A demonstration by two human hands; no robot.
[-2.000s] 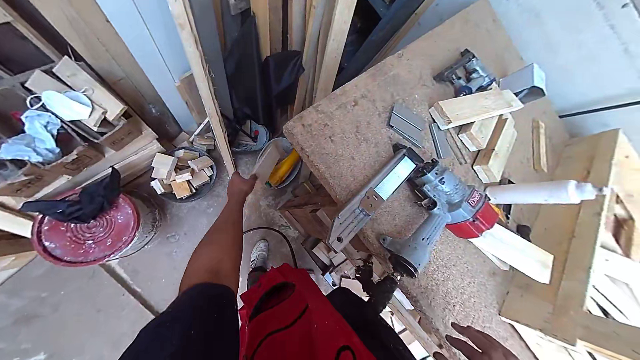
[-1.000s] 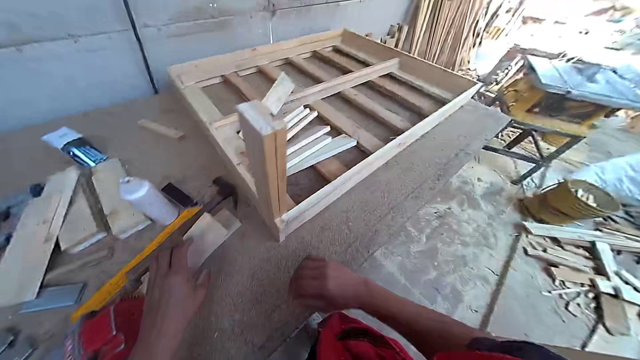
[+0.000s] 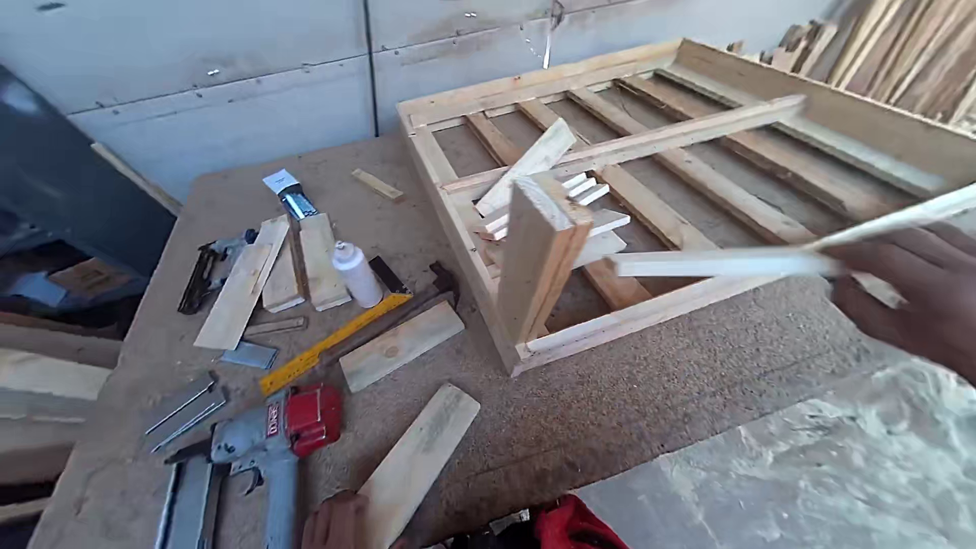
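My left hand, at the bottom edge, grips the lower end of a short wooden board lying over the bench. On the right, my right hand is blurred by motion, closed around a pale wooden strip that points left over the front rail of a slatted wooden frame. A thick wooden post stands upright at the frame's near corner. Thin wood pieces lie behind the post. To the left of the short board rests a grey and red pneumatic nailer.
On the chipboard bench lie a yellow try square, a hammer, a white bottle, a second nail gun, nail strips and wood offcuts. Wood strips lean at the back right.
The view has swung a lot from the scrap wood and bucket area to the frame. Since one second ago, my right hand has moved right and now holds a strip; my left hand now holds a board.
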